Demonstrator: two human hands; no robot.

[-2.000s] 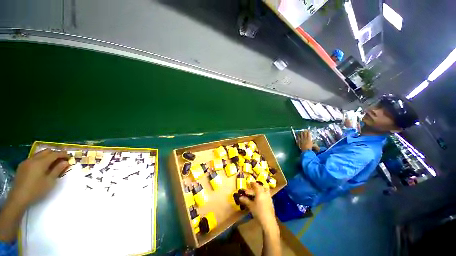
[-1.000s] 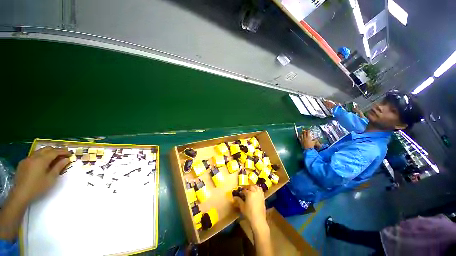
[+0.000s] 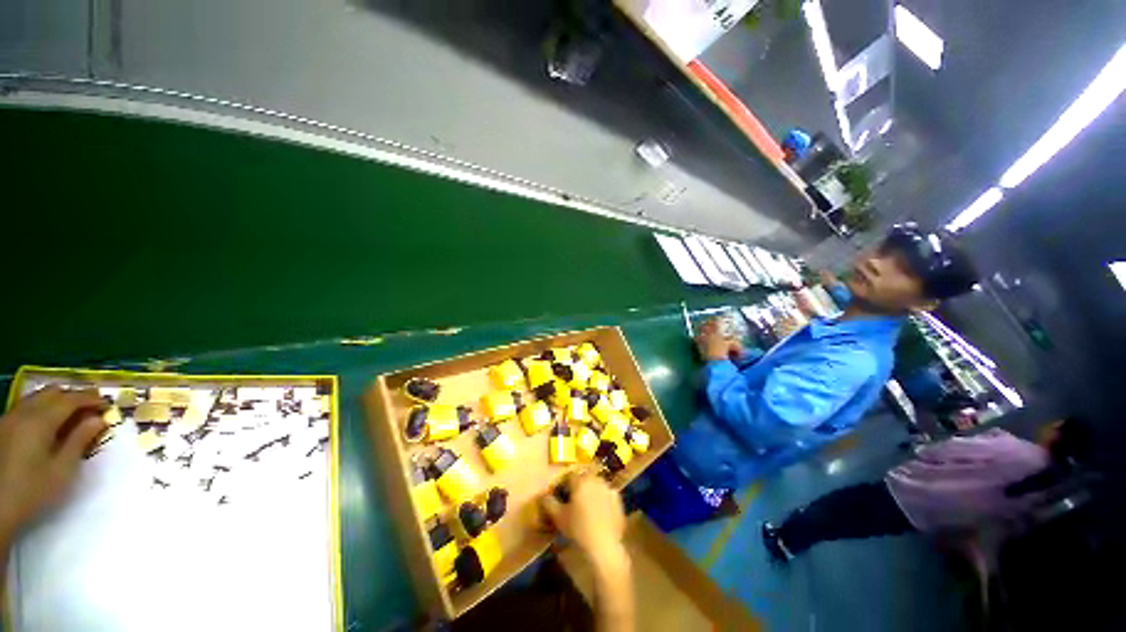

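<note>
A brown open carton (image 3: 519, 469) holds many yellow-and-black accessories (image 3: 500, 451), densest at its far right. My right hand (image 3: 587, 512) is over the carton's near edge, its fingers around a dark piece that is mostly hidden. Left of the carton lies a shallow white tray (image 3: 173, 543) with a yellow rim. Small loose black and tan parts (image 3: 235, 426) are scattered over its upper half. My left hand (image 3: 47, 451) is at the tray's upper left corner, fingertips at the tan parts; it is cut off by the frame edge, and whether it grips one is unclear.
The green bench (image 3: 358, 358) runs behind the tray and carton, beside a grey panel (image 3: 371, 99). White panels (image 3: 710, 262) stand in a row further right. A person in blue (image 3: 803, 383) works there. Another person in pink (image 3: 963, 482) is beyond. A large carton (image 3: 673, 580) is below.
The view has shifted, so tray and carton sit further left. My right hand has moved nearer the carton's near edge. Two dark-ended pieces now show near the carton's lower left. The person in pink shows more fully.
</note>
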